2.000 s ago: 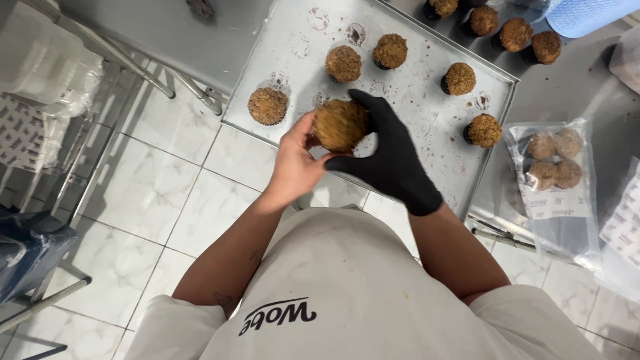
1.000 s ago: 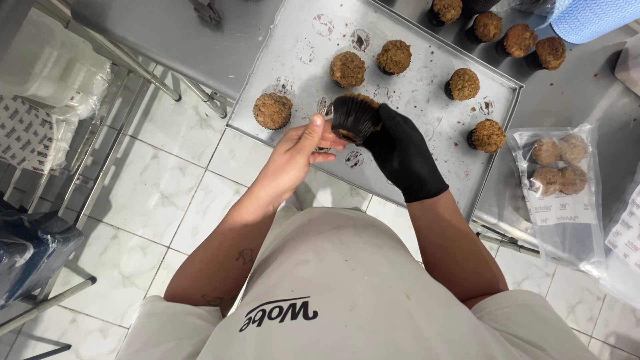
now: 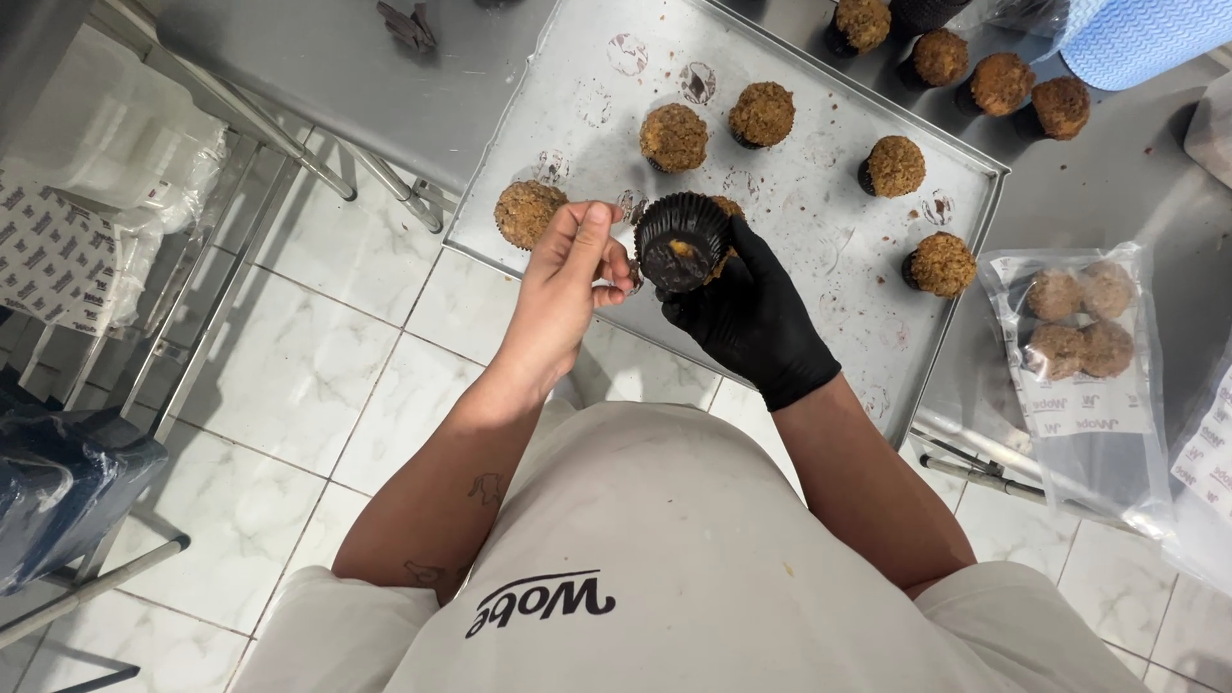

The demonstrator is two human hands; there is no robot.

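Observation:
My right hand [image 3: 756, 322], in a black glove, holds a muffin in a black pleated paper cup [image 3: 681, 241] on its side, the cup's base turned up toward me and showing an orange-brown spot. Just left of the cup is my bare left hand [image 3: 575, 265], thumb and fingertips close together; whether something small is between them cannot be told. Below both hands lies a metal baking tray [image 3: 818, 250] with dark round marks and crumbs. On it stand several crumb-topped muffins, among them one [image 3: 528, 214] by my left hand and one [image 3: 674, 138] beyond the held muffin.
More muffins [image 3: 1001, 84] stand behind the tray, near a blue cloth roll [image 3: 1145, 38]. At right, a clear bag [image 3: 1088, 332] holds several muffins on the steel table. Dark scraps [image 3: 409, 27] lie at the upper left. A metal rack [image 3: 192, 318] with plastic packaging stands at left.
The muffin was upright between both hands at first. It is now tipped with its base toward me, in my right hand alone, and my left hand has come off it.

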